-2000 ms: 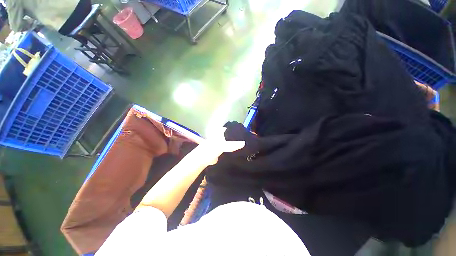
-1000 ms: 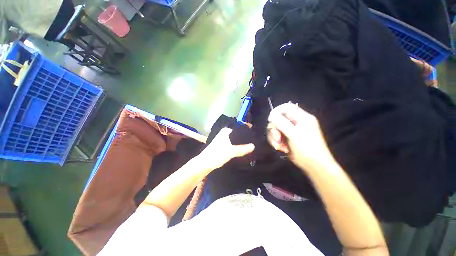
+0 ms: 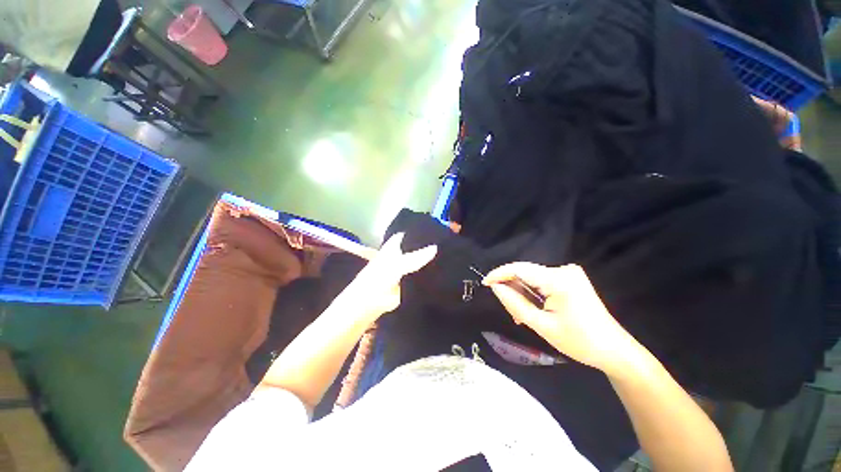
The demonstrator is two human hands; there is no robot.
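A black garment (image 3: 432,309) lies over my lap, with a small light emblem (image 3: 467,290) on it. My left hand (image 3: 395,269) holds the garment at its left edge, thumb on top and fingers partly hidden. My right hand (image 3: 544,300) holds a thin pointed tool (image 3: 528,291), mostly hidden by the fingers. Its tip is just right of the emblem; whether it touches the cloth I cannot tell.
A large black garment pile (image 3: 701,267) fills the right side, over a blue crate. A crate with brown lining (image 3: 198,336) stands beside my left arm, with black cloth inside. A slatted blue crate (image 3: 88,198), a stool (image 3: 152,78) and a pink bin (image 3: 197,35) stand farther left.
My right hand came into view with the tool, then moved down and slightly right to beside the emblem. My left hand stays on the garment's edge. The view has shifted slightly.
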